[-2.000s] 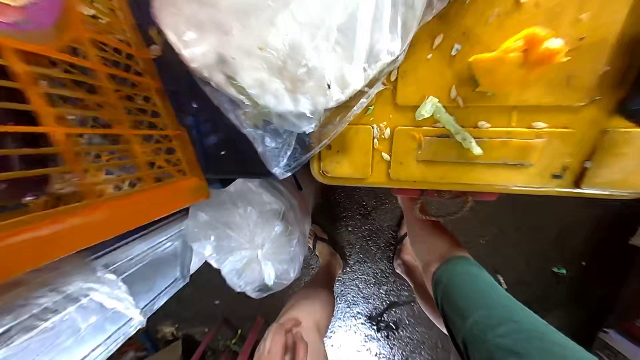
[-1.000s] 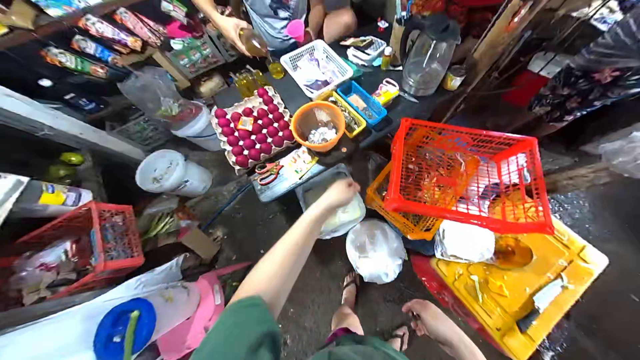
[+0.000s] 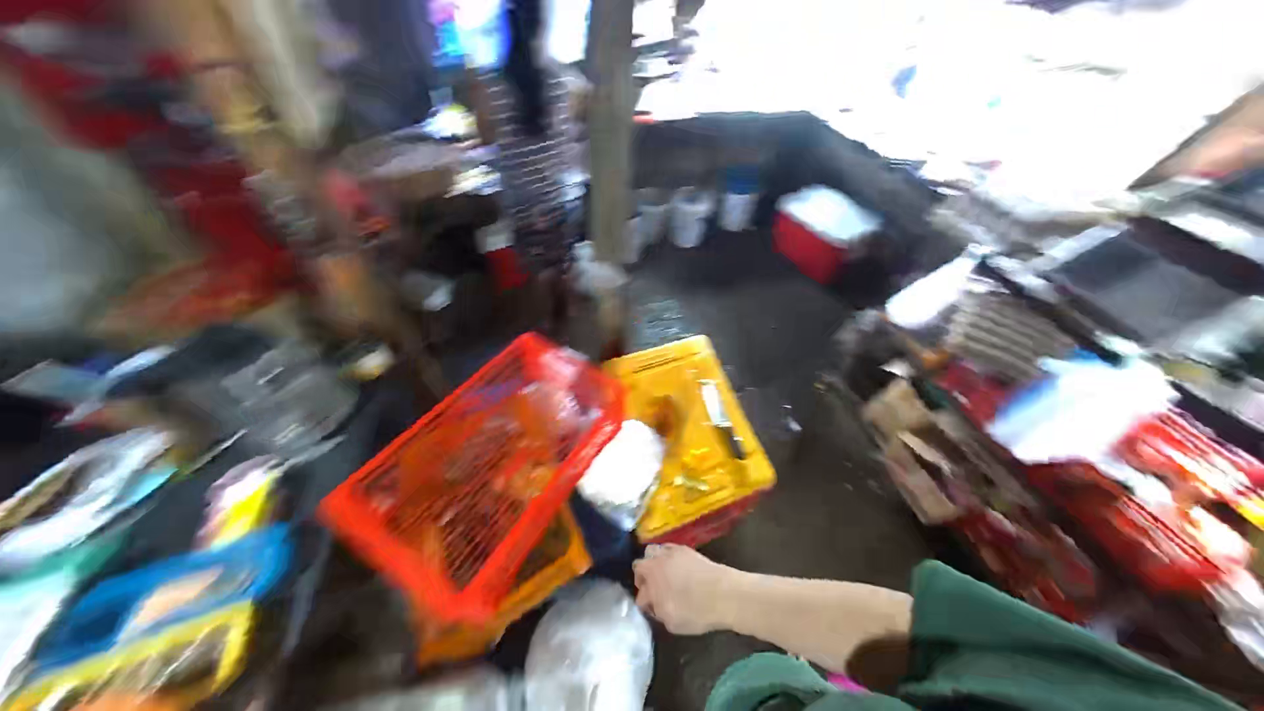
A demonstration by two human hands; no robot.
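My right hand point(image 3: 681, 590), fingers curled, is beside the near edge of a yellow plastic crate point(image 3: 758, 456); blur hides whether it holds anything. A knife point(image 3: 721, 415) with a dark handle lies on the crate's top, with pale scraps near it. Against the crate's left side is a white plastic bag point(image 3: 622, 472). A red-orange plastic basket point(image 3: 395, 563) rests tilted over an orange crate point(image 3: 541, 592). Below, a clear plastic bag point(image 3: 591, 647) bulges left of my hand. My left hand is out of view.
A wooden post point(image 3: 610, 148) rises behind the crates. Beyond it stand white buckets point(image 3: 689, 215) and a red cooler with a white lid point(image 3: 822, 232). Blue tray point(image 3: 148, 597) at left. Cardboard point(image 3: 908, 434) and red crates point(image 3: 1185, 494) line the right side.
The view has swung widely toward the crates. My left hand, over a grey basin one second ago, has left the view. My right hand is now beside the yellow crate.
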